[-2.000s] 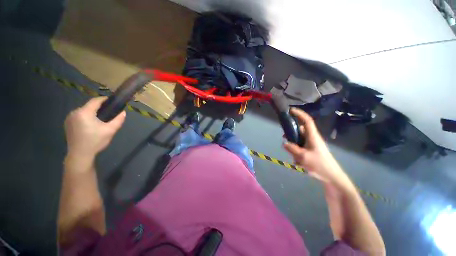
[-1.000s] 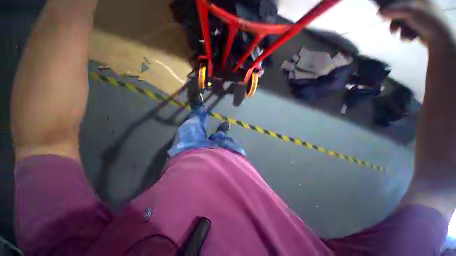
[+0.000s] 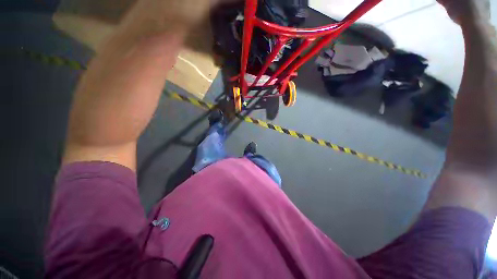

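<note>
The red hand truck (image 3: pixel 291 31) stands steeply in front of me at top centre. Its handles are beyond the picture's upper edge. Its yellow-hubbed wheels (image 3: pixel 289 93) are near the floor tape. Dark cut-piece bundles (image 3: pixel 283 12) show behind its red tubes. My left forearm reaches up across the picture, and its hand is cut off by the top edge. My right hand (image 3: pixel 454 10) shows only in part, blurred, at the top right edge. What it holds is hidden.
Yellow-black floor tape (image 3: pixel 327 143) crosses the floor by my feet. Brown cardboard (image 3: pixel 192 73) lies left of the truck. Pale scraps (image 3: pixel 349 59) and dark fabric pieces (image 3: pixel 406 82) lie to the right, beside a white table (image 3: pixel 403 24).
The handles have risen out of the picture and the truck has gone from leaning towards me to steeper. Both arms have moved up. Since one second ago, my left forearm has swung rightwards.
</note>
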